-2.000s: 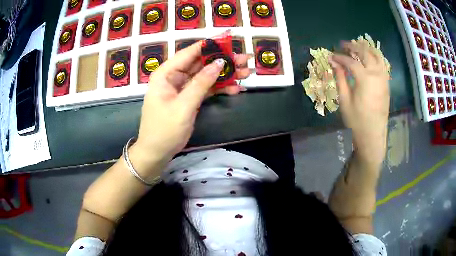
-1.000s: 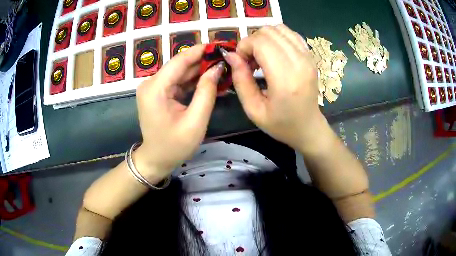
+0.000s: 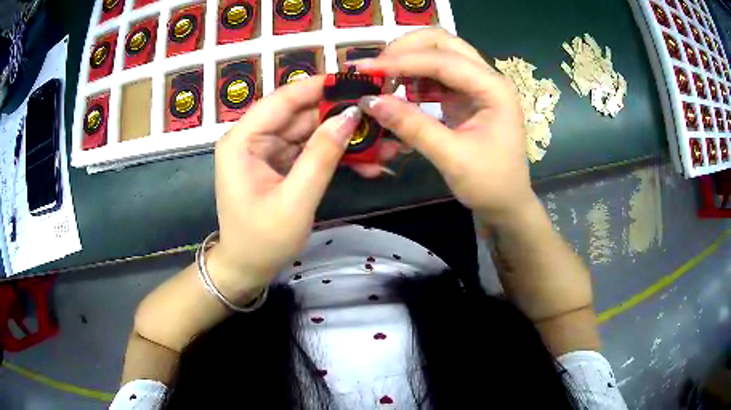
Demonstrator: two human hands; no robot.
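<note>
A red unit with a black edge and a gold disc is held up in front of the near edge of the white foam tray. My left hand grips it from the left, thumb on its front beside the gold disc. My right hand is at its right side, thumb tip and fingers touching the unit near its black part. Whether a small piece is pinched there cannot be told. More red units sit in the tray pockets; one brown pocket holds no unit.
Two piles of cream scraps lie right of the tray. A second foam tray with red units is at the far right. A black smartphone lies on a white paper sheet at the left. Red stools show below.
My right hand has come from the scrap piles to the red unit in my left hand. Since then its fingers have shifted on the unit, and the unit shows more of its front.
</note>
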